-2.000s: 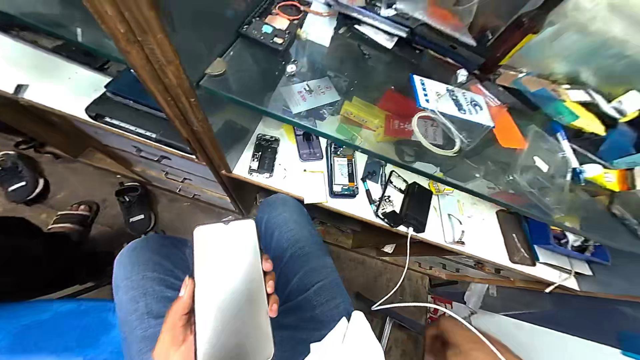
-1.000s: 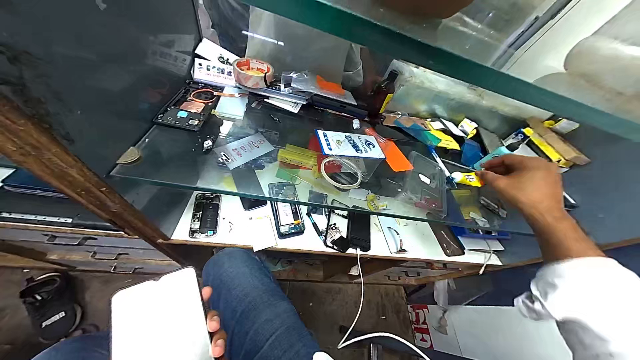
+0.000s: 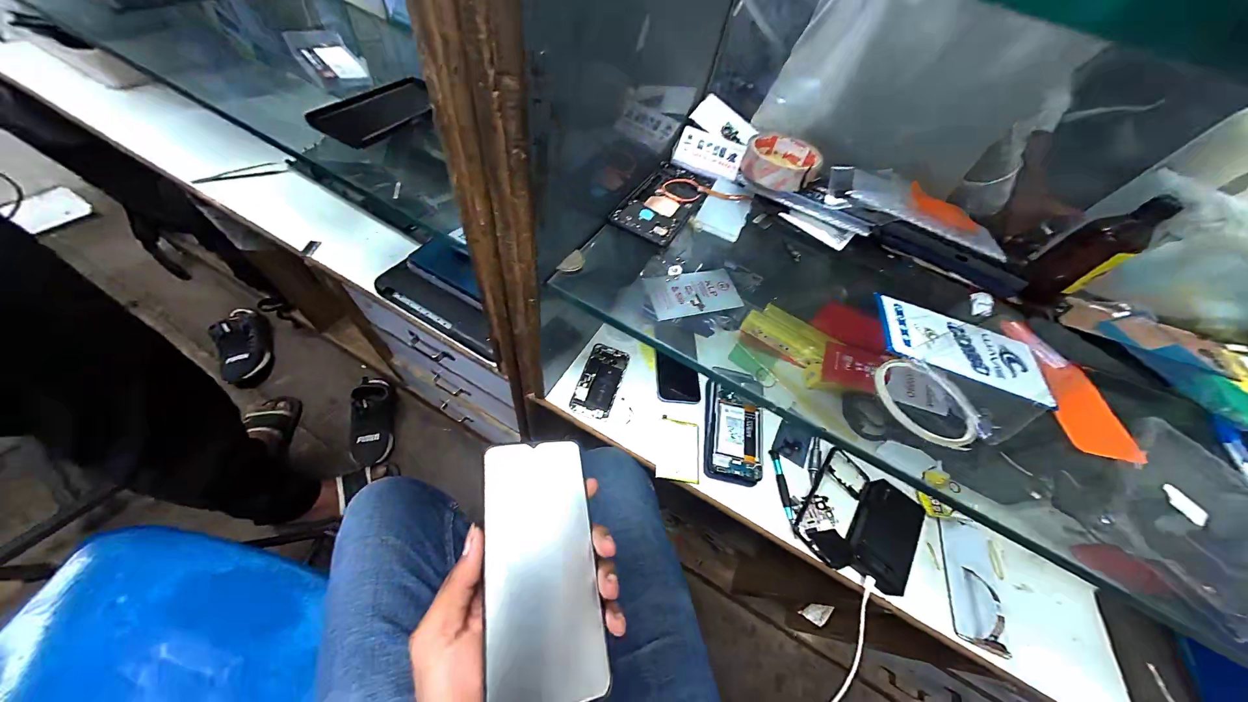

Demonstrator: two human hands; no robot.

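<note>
My left hand [image 3: 453,624] holds a smartphone [image 3: 542,575] upright over my lap, thumb along one long edge and fingertips around the other. The phone's face looks pale and glossy, with a small notch at its top. My right hand is out of view. Past my knees, on a white shelf, lie an opened phone with its battery showing [image 3: 734,439], a bare phone chassis [image 3: 599,380], a dark phone [image 3: 678,378] and a black box [image 3: 885,536] with a white cable [image 3: 858,634] at its near side.
A glass shelf [image 3: 634,336] hangs over the white one, bearing a roll of tape [image 3: 781,161], a phone frame [image 3: 663,205], a coiled white cable [image 3: 926,402] and plastic packets. A wooden post [image 3: 492,195] stands left of it. A blue seat [image 3: 156,624] and another person's leg [image 3: 127,390] are at left.
One second ago my right hand was at a small yellow item at the right of the glass shelf; it has left the view. The view has swung left. My left hand still holds the phone.
</note>
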